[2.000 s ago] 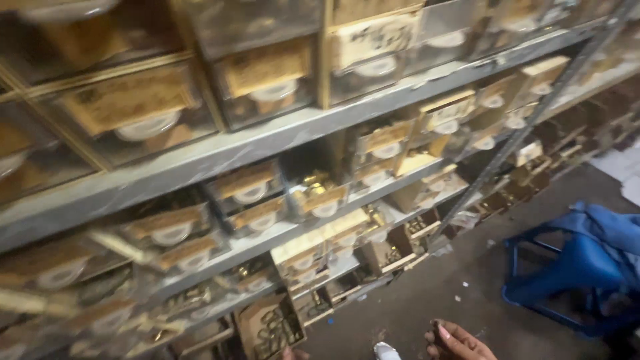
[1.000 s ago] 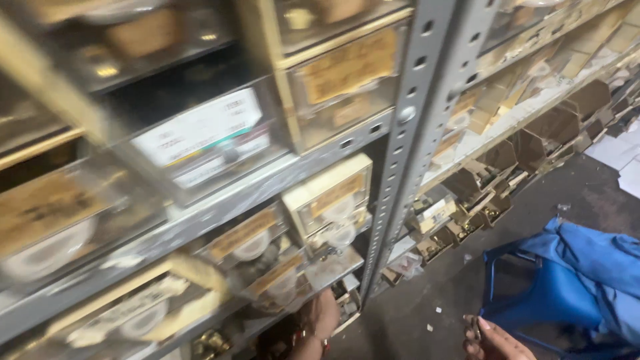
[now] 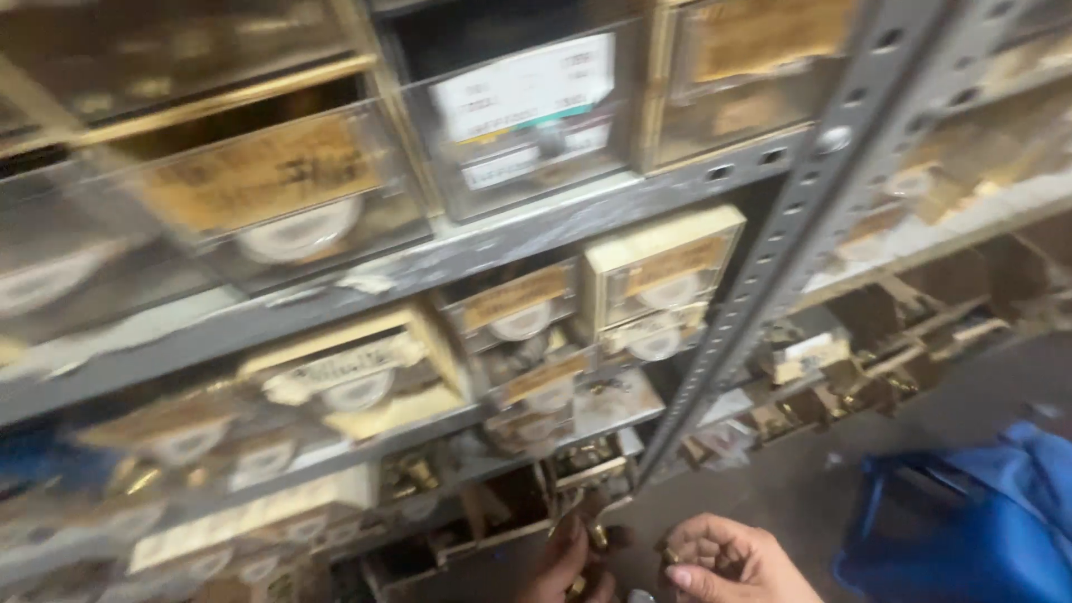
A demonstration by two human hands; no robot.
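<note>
At the bottom of the head view, my left hand point(image 3: 569, 563) holds small brass fittings point(image 3: 599, 536) between its fingers. Close to its right, my right hand point(image 3: 729, 557) pinches a small brass-coloured piece point(image 3: 670, 555) between thumb and fingers. The hands are apart, just in front of the low bins. Above and left of them, clear-fronted parts drawers point(image 3: 519, 385) with labels sit on grey metal shelves. An open bin point(image 3: 590, 469) with small metal parts lies just above my left hand. Blur hides the exact shape of the pieces.
A perforated grey metal shelf post point(image 3: 779, 243) slants down between two shelf bays. More open bins point(image 3: 888, 381) with brass parts stand low on the right. A blue plastic stool point(image 3: 946, 536) with blue cloth on it is at the lower right, on the dark floor.
My left hand has come away from the drawers towards my right hand, and small brass pieces now show in it. My right hand has moved closer to the left.
</note>
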